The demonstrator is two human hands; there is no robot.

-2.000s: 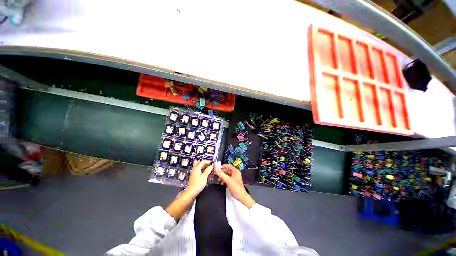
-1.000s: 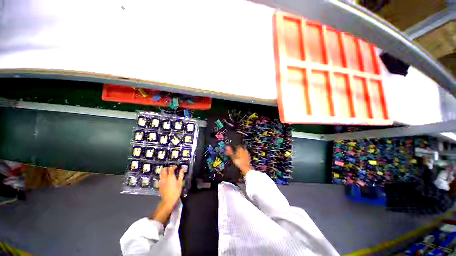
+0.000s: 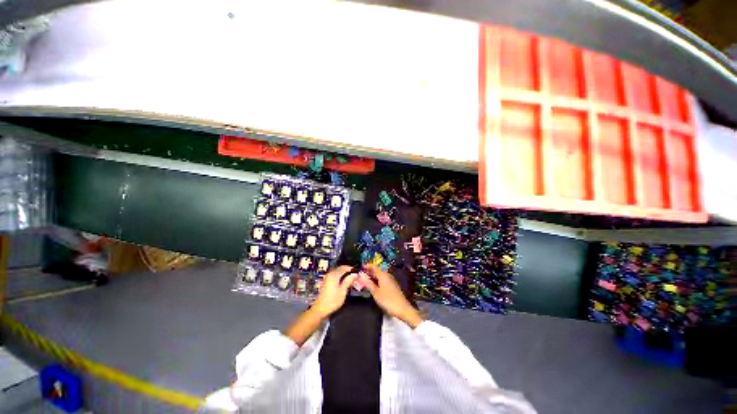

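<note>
My left hand point(image 3: 333, 293) and my right hand point(image 3: 389, 294) meet at the front edge of the work surface. Between their fingertips is a small pink component point(image 3: 360, 281); its details are too small to tell. The clear component tray point(image 3: 346, 230) lies just left of the hands, with rows of dark squares with pale centres. Loose coloured components point(image 3: 380, 242) lie on the black mat point(image 3: 400, 222) beyond my fingers. The pile of leaded components point(image 3: 465, 247) lies right of the mat.
A shallow red parts bin point(image 3: 242, 147) sits under the shelf edge. A large orange-red compartment tray point(image 3: 590, 105) rests on the white shelf point(image 3: 323, 73). A second pile point(image 3: 663, 283) lies far right above a blue bin point(image 3: 650, 344). Clear stacked trays point(image 3: 24, 186) stand far left.
A second ago my left hand was over the tray and my right hand over the mat. Both have come together at the front edge, with a pink component between them. The view has shifted.
</note>
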